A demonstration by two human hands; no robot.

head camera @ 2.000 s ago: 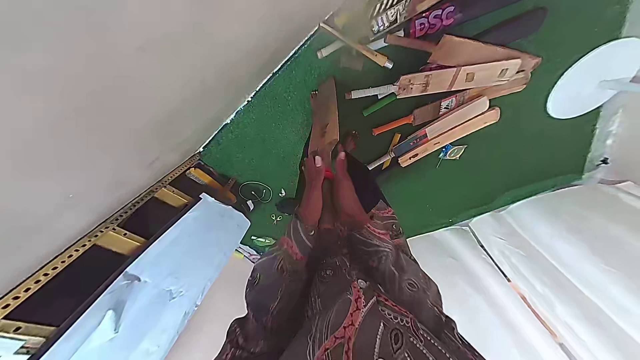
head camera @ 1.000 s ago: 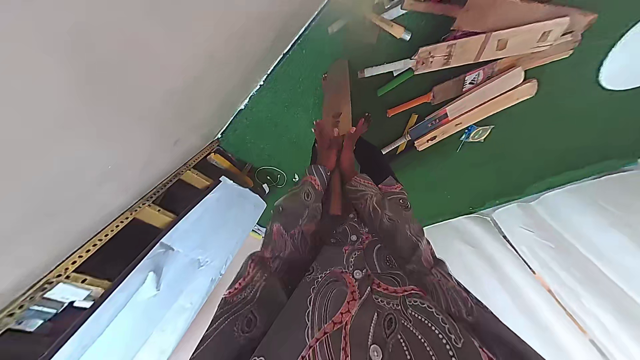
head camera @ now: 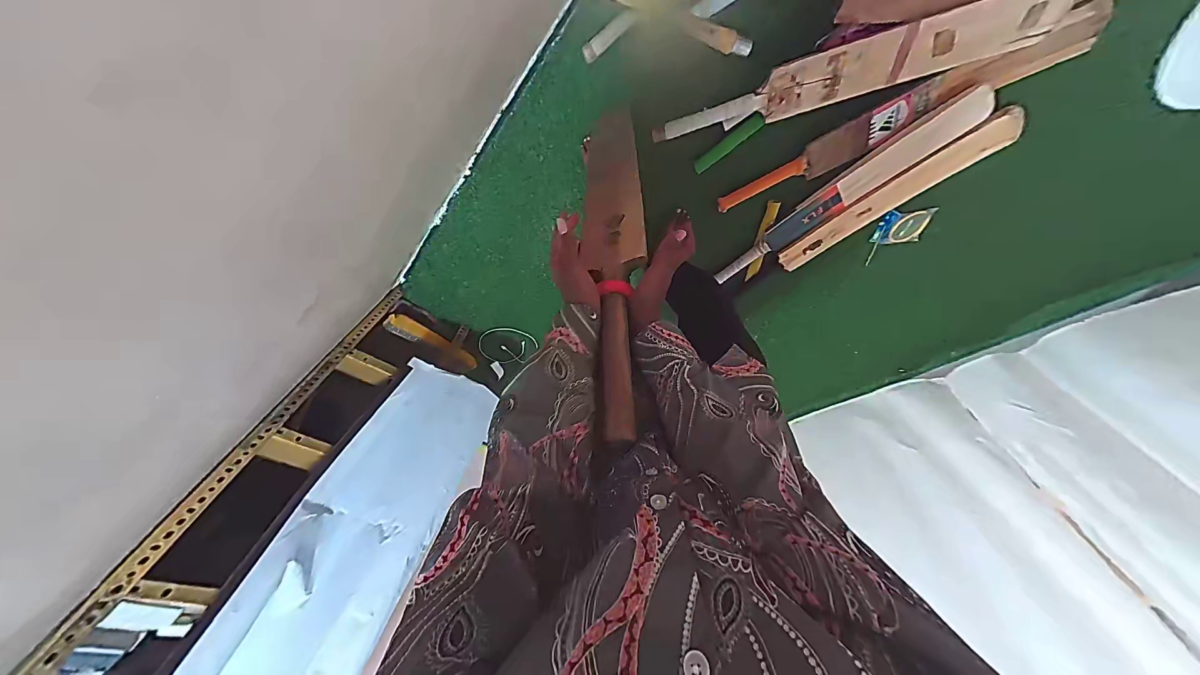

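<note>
A wooden cricket bat lies lengthwise before me, its brown handle pointing back between my forearms. A red band circles the handle near the blade. My left hand is at the left edge of the bat where blade meets handle, fingers pointing forward. On the other side, my right hand is beside the same part, thumb and fingers raised. Neither hand wraps around the bat; whether the palms press on it cannot be told. Patterned sleeves cover both arms.
Several cricket bats lie on the green floor covering at right, with a blue and yellow packet nearby. A pale wall rises at left above a perforated metal rack. White sheeting spreads at lower right.
The bat's handle now shows between my forearms, where two seconds ago my hands were closer together over it. My hands have moved apart to its two sides. The view has shifted.
</note>
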